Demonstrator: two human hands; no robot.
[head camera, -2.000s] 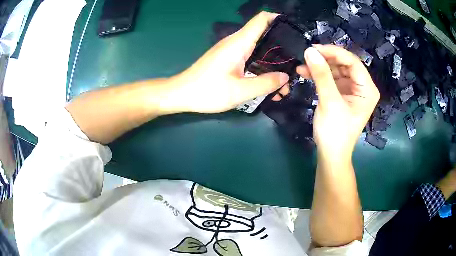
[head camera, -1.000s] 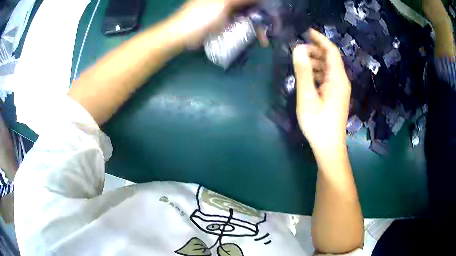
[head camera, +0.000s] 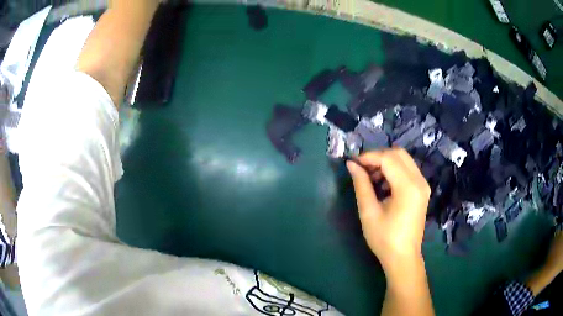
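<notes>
The pile of small black and silver pieces (head camera: 432, 139) covers the right side of the green bench, with a few pieces spread at its left edge. My right hand (head camera: 389, 200) is at the pile's lower left edge, thumb and forefinger close together next to a silver-faced piece (head camera: 336, 142). Whether the fingertips hold a piece cannot be told. My left forearm (head camera: 120, 46) reaches up at the upper left; the left hand is cut off by the top edge. A black handset (head camera: 159, 62) lies beside that forearm.
A pale strip (head camera: 395, 20) borders the bench at the back, with narrow dark handsets (head camera: 528, 52) beyond it. A small dark piece (head camera: 257, 17) lies near the strip. Another person's forearm and checked cuff (head camera: 518, 296) are at the lower right. A white sheet (head camera: 25, 46) is at the far left.
My left hand, with the open handset, has moved up and left out of view. My right hand is lower in the picture, its fingertips at the pile's edge. The view has shifted upwards.
</notes>
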